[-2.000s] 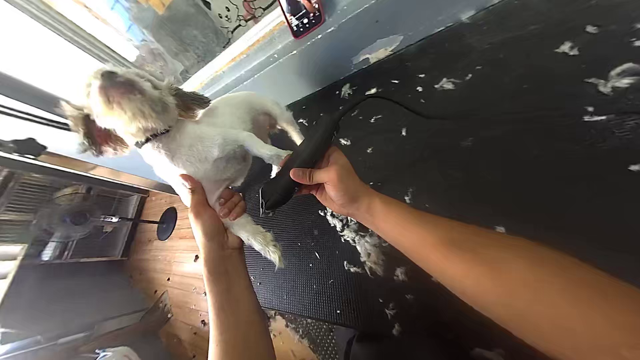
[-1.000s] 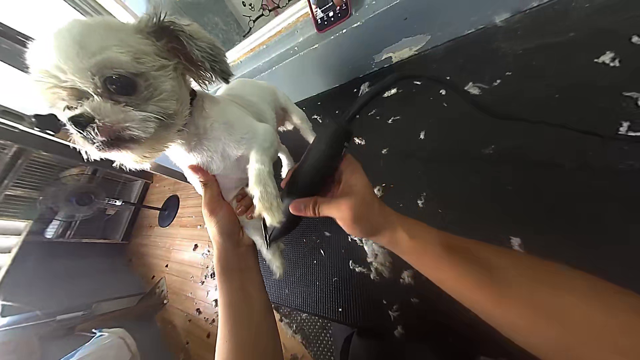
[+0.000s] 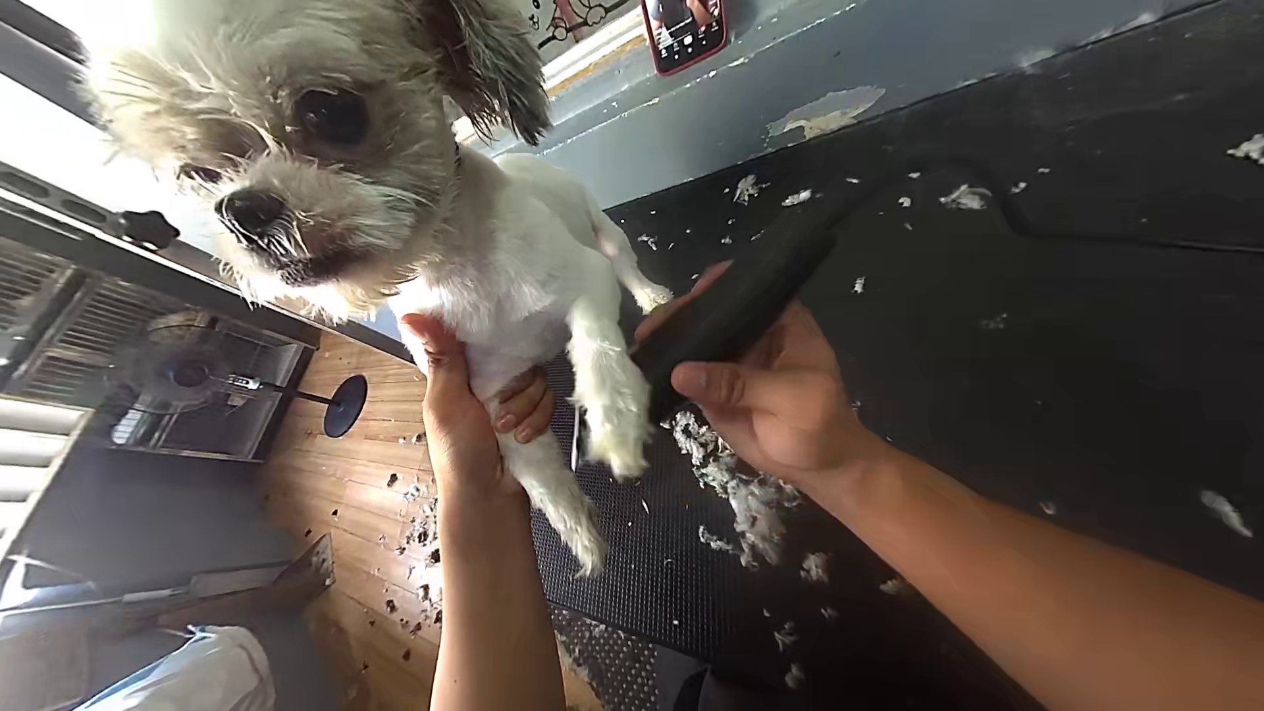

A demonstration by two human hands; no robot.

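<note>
A small white dog (image 3: 513, 257) with a darker ear stands at the upper left, its face turned to the lower left. My left hand (image 3: 474, 405) grips one of its front legs (image 3: 553, 494) close to the chest. In my right hand (image 3: 770, 385) lies a black corded hair clipper (image 3: 741, 291), held beside the other front leg (image 3: 610, 395). That leg partly hides the clipper's head, so contact with the coat cannot be told. A thin black cord (image 3: 1106, 237) runs off to the right.
Clumps of cut fur (image 3: 741, 494) lie on the black textured table mat (image 3: 987, 395). A phone (image 3: 684, 30) leans at the wall ledge. Beyond the table are a pedestal fan (image 3: 188, 373), a metal cage (image 3: 59, 306), a wooden floor (image 3: 365, 474) with fur, and a white bag (image 3: 197, 671).
The dog's head, raised two seconds ago, has come down and nearer the camera. Its free front leg now hangs in front of the clipper's head. Both hands keep their holds.
</note>
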